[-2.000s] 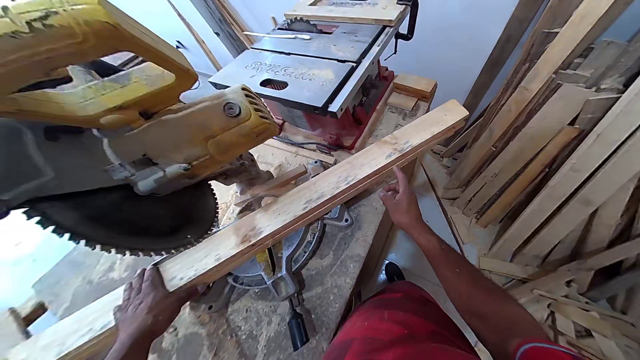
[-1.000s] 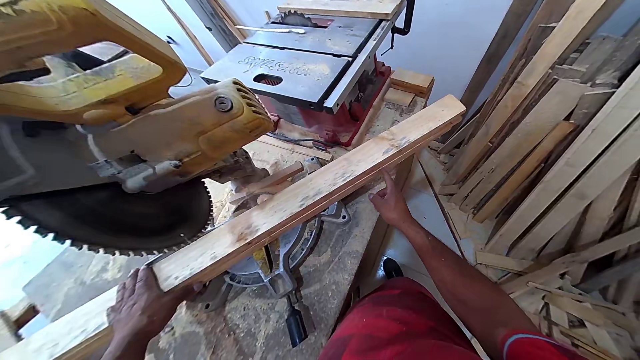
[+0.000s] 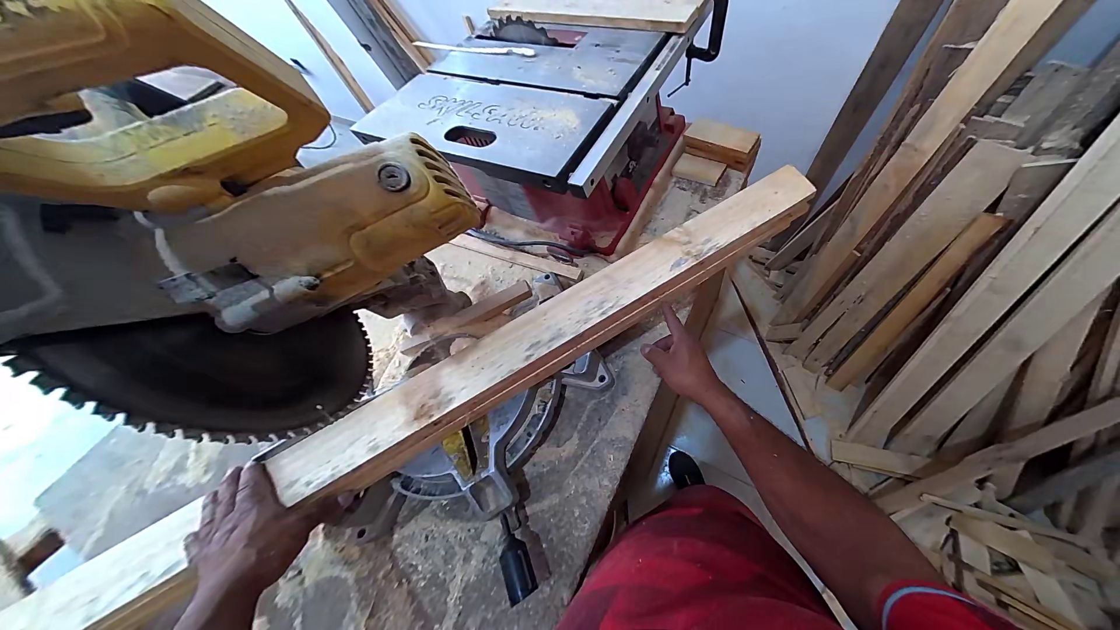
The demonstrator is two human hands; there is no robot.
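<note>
A long wooden board lies diagonally across the base of a yellow miter saw. The saw's toothed circular blade is raised behind the board. My left hand grips the board at the lower left, its fingers over the top face near a dark line across the wood. My right hand is beside the board's near edge toward the far end, index finger extended to the edge and the other fingers curled; it does not grip the board. The saw's black handle points toward me.
A red table saw stands beyond the board, with writing on its top. Short wood blocks sit beside it. Many planks lean at the right, with scrap strips on the floor. Sawdust covers the workbench.
</note>
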